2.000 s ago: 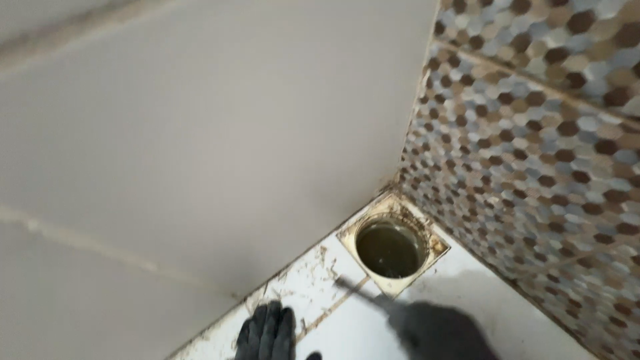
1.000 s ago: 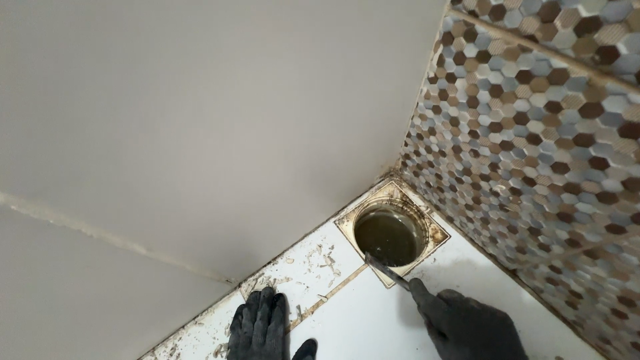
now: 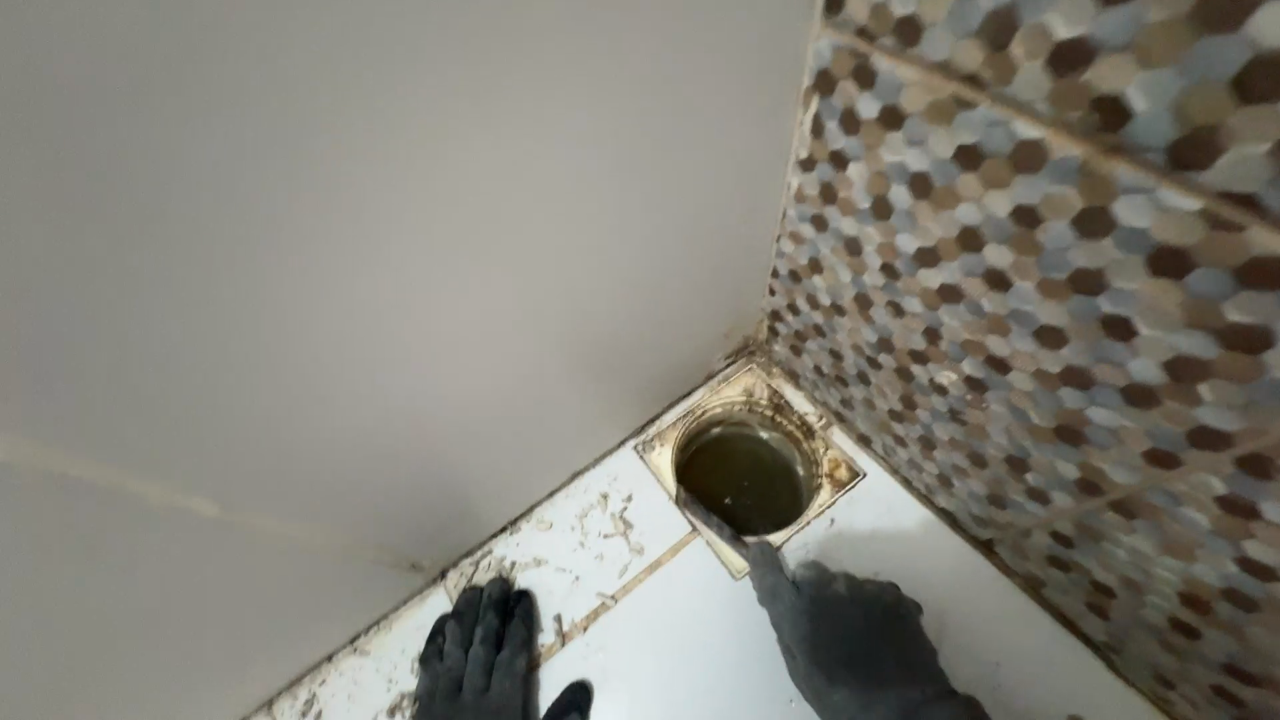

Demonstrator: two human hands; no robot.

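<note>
My right hand (image 3: 850, 630), in a dark grey glove, grips a narrow metal scraping tool (image 3: 712, 520), its index finger stretched along it. The tool's tip touches the lower left rim of a square floor drain frame (image 3: 655, 455) in the corner. Murky water (image 3: 745, 480) stands in the drain's round opening. My left hand (image 3: 480, 650), gloved alike, rests flat on the white floor tile, fingers together and thumb apart, with nothing visible in it. Crumbled debris (image 3: 620, 520) lies on the tile between that hand and the drain. The tool's handle is hidden in my right hand.
A plain grey wall (image 3: 400, 250) rises at the left, and a wall of brown, beige and grey hexagonal mosaic (image 3: 1050, 300) at the right. A brownish grout line (image 3: 640, 580) runs from the drain across the white floor tiles (image 3: 680, 640). Dirt lines the wall edges.
The tool's tip has moved up along the drain's left rim since one second ago. My left hand stays flat on the floor.
</note>
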